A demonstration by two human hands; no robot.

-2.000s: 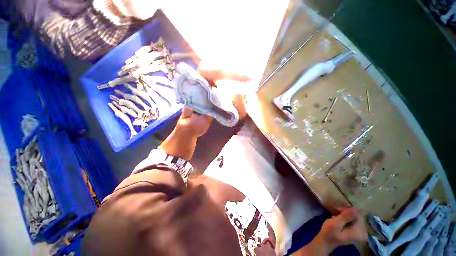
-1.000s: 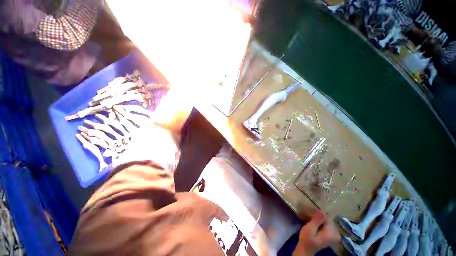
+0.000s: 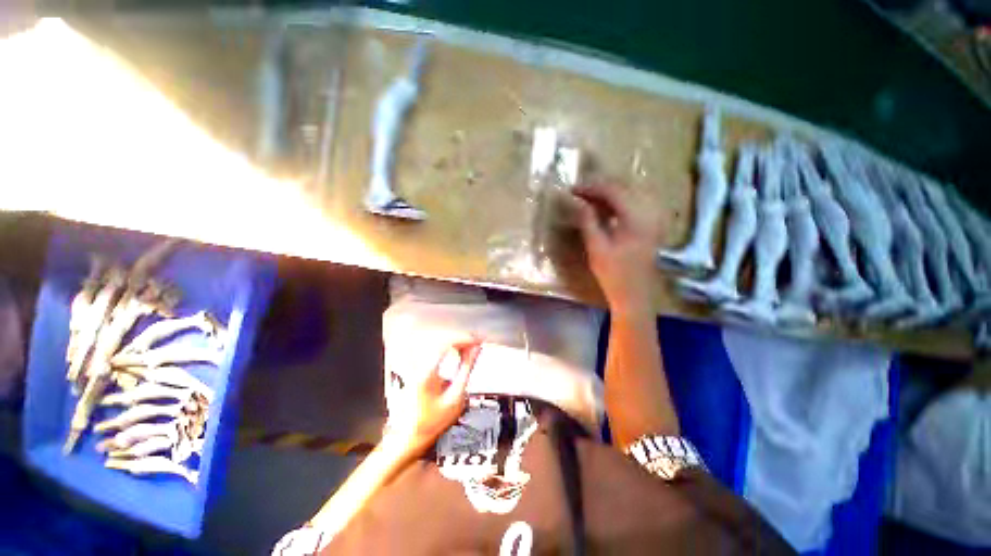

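My left hand [image 3: 433,404] is above the white lap cloth [image 3: 549,364], its fingers curled around a small pale part [image 3: 450,363] mostly hidden by them. My right hand [image 3: 617,244] reaches over the brown bench, thumb and fingertips close together beside a shiny clear patch [image 3: 543,152]. Blur hides whether the fingertips hold anything. One grey-white doll leg [image 3: 389,136] lies on the bench left of the patch, its foot with a dark strap toward me.
An overlapping row of legs [image 3: 799,234] lies on the bench at right, feet toward me. A blue bin [image 3: 228,380] at left holds pale parts [image 3: 141,375]. Another blue bin [image 3: 701,380] with a white liner [image 3: 810,424] stands at right. A green conveyor [image 3: 695,49] runs behind the bench.
The view has turned toward the bench. My left hand has come from the bright area by the left bin to my lap. My right hand has moved from the bench edge onto the bench.
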